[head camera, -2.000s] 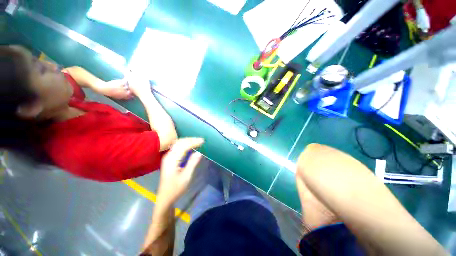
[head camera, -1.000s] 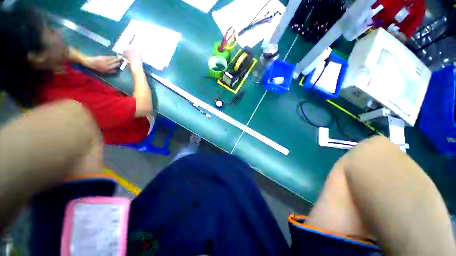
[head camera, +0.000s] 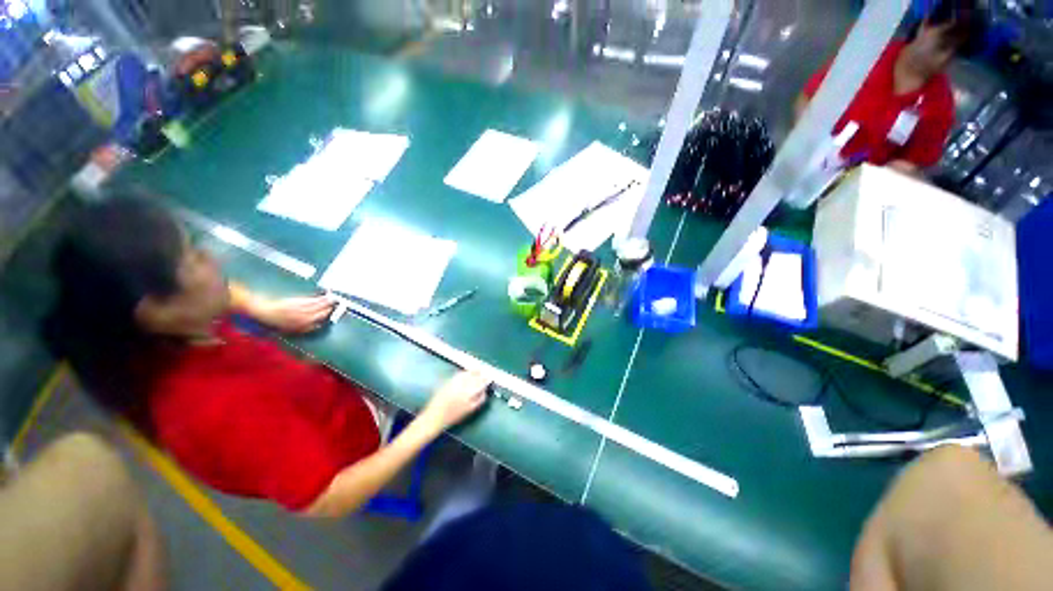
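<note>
Neither of my hands is in view; only parts of my bare arms show at the lower left and lower right corners. A long steel rule (head camera: 624, 433) lies along the bench edge. A thin dark cable (head camera: 398, 329) lies along the rule, under the hands of the worker in red. A small light connector end (head camera: 509, 401) shows beside that worker's nearer hand. A small round black-and-white item (head camera: 537, 372) lies just behind the rule. A dark slim pen (head camera: 448, 303) lies by a white sheet (head camera: 390, 266).
A worker in red (head camera: 266, 404) leans over the bench at left. Green tape rolls (head camera: 528, 291), a black-yellow dispenser (head camera: 572, 289), a jar (head camera: 632, 256), blue bins (head camera: 663, 298), white posts, a black lead (head camera: 768, 381) and a beige box (head camera: 924, 260) stand beyond. Another person is behind.
My left hand, seen near the bench edge two seconds ago, is out of the picture. The view shows more of the far bench. The neighbour's hand moved from the sheet to the rule.
</note>
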